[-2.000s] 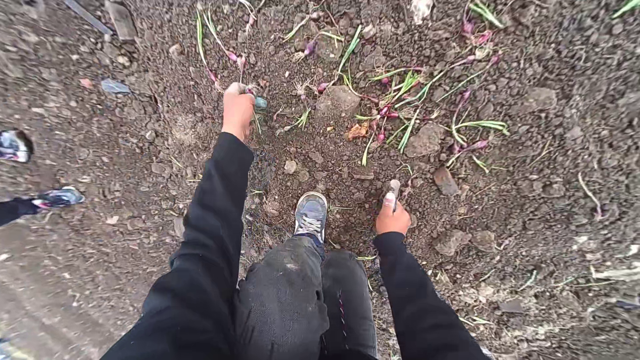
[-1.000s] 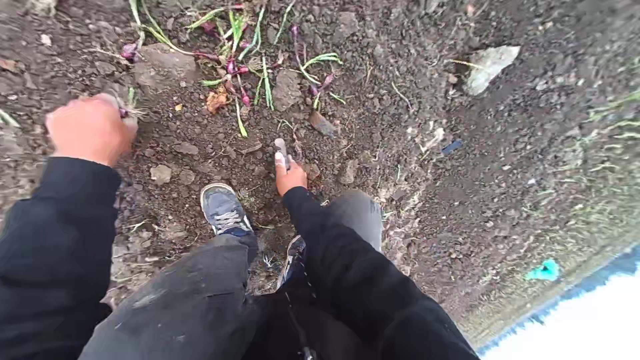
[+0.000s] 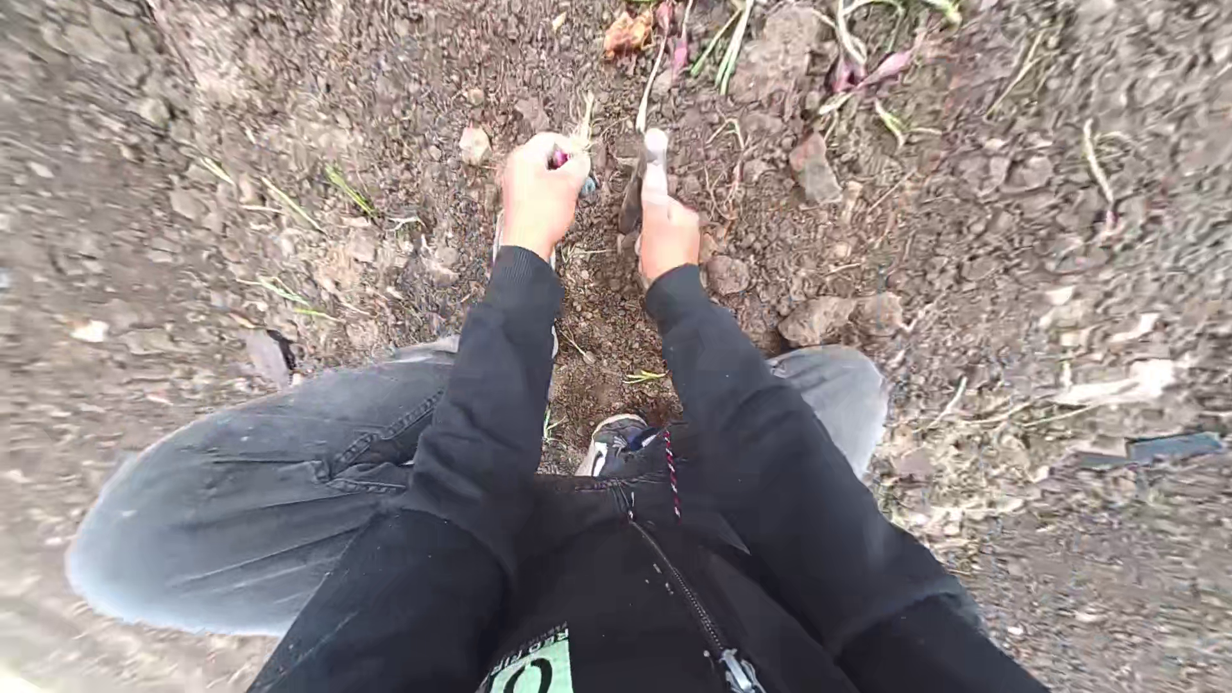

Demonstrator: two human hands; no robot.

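Note:
Just above the bare soil between my knees, my left hand (image 3: pixel 544 197) is closed on a small red onion seedling (image 3: pixel 561 157), whose pale roots stick up past the fingers. Beside it on the right, my right hand (image 3: pixel 668 226) grips a small hand tool with a pale rounded end (image 3: pixel 655 144); a dark part of it shows along the thumb side, and its exact kind cannot be told. The two hands are close but apart. More red onion plants (image 3: pixel 852 82) with green leaves lie on the ground beyond my right hand.
Stones lie in the soil, among them a flat one (image 3: pixel 816 168) at upper right and a rounded one (image 3: pixel 816 320) near my right knee. A brown dry clump (image 3: pixel 628 34) is at the top. A shoe (image 3: pixel 612 445) shows between my legs. Grass sprigs (image 3: pixel 348 190) stand at left.
My hands were wide apart and have come close together. My legs were closer together and are now bent outward, in a low squat or kneel. The view has shifted strongly.

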